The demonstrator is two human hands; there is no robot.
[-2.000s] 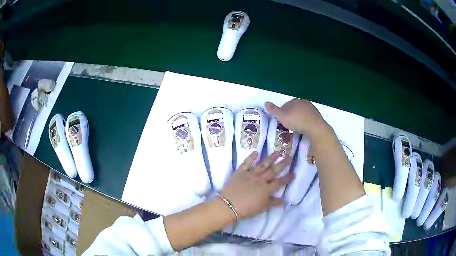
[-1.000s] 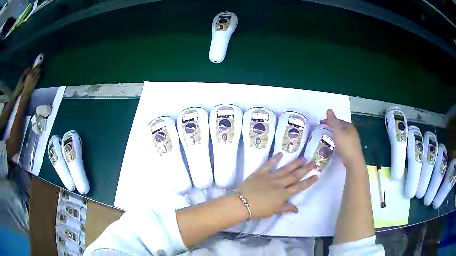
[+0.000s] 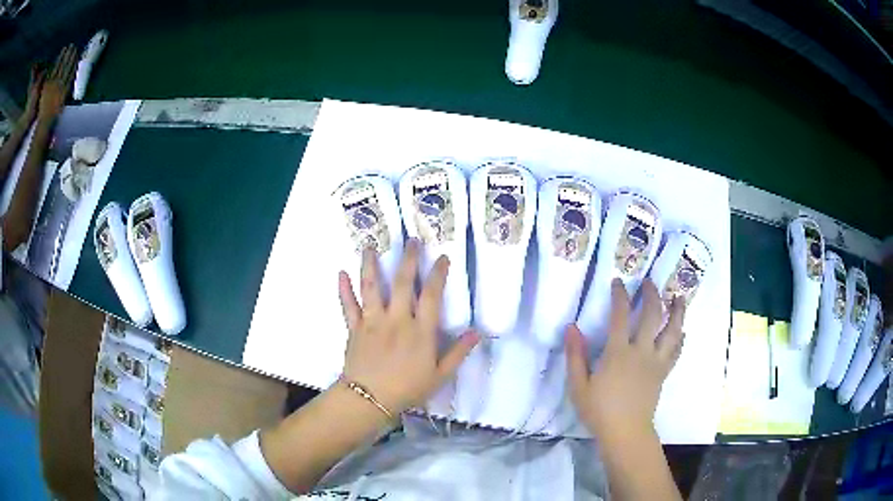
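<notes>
Several white handsets (image 3: 502,264) with gold panels lie fanned out on the white sheet (image 3: 284,323), heads pointing away from me. My left hand (image 3: 395,328) lies over the two leftmost handsets, fingers spread, fingertips at the lower edges of their panels. My right hand (image 3: 622,367) lies over the two rightmost handsets, fingers apart, fingertips just below their panels. Neither hand grips anything. The handles under both hands are partly hidden. Thin white cords show faintly near the sheet's front edge.
One handset (image 3: 530,44) lies on the green belt (image 3: 392,59). Two handsets (image 3: 157,264) lie at left, several more (image 3: 805,284) at right beside yellow note paper (image 3: 754,391) with a pen (image 3: 773,362). An open carton (image 3: 211,391) is at lower left. Another person's hands (image 3: 54,88) reach to the belt.
My left hand has moved left from the right-hand handsets onto the leftmost ones. My right hand has come down from beside the rightmost handset's head onto the handles. The camera view has shifted.
</notes>
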